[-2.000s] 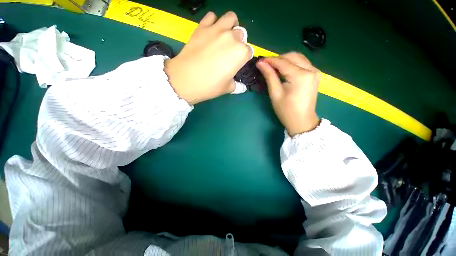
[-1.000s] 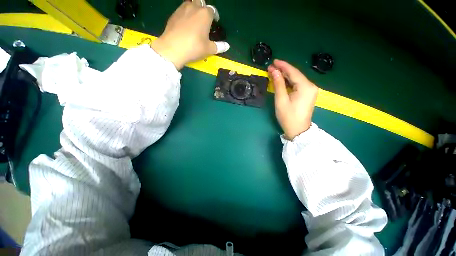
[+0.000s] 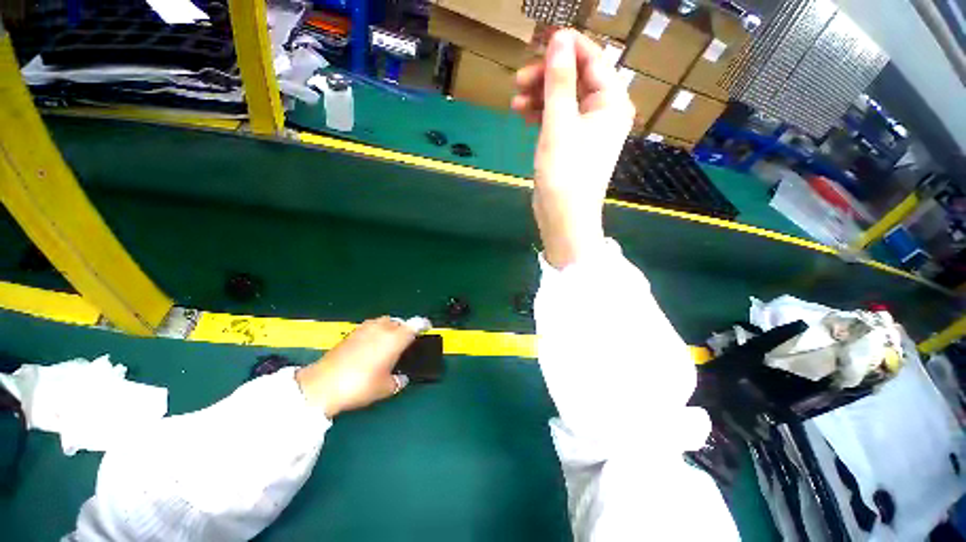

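Note:
My left hand (image 3: 365, 365), with white finger covers, grips the left end of the flat black fixture (image 3: 426, 358) at the yellow rail (image 3: 493, 343). The fixture's middle is dark and its detail cannot be made out. My right hand (image 3: 577, 106) is raised high in front, fingertips pinched together; whether something thin is between them cannot be told. Round black parts lie on the green belt beyond the rail, one (image 3: 457, 308) just past my left fingers and one (image 3: 243, 286) further left. Another dark part (image 3: 270, 366) lies by my left wrist.
A crumpled white cloth (image 3: 95, 402) lies at left. A slanted yellow post (image 3: 79, 201) stands at left. Black strips and white bags (image 3: 890, 434) are heaped at right. Beyond the belt are a green bench with a white bottle (image 3: 338, 104), a black tray (image 3: 673, 178) and cartons (image 3: 678, 111).
The view has tilted up to show the far bench and cartons. My right hand has risen from beside the fixture. My left hand has come back from the belt and taken hold of the fixture.

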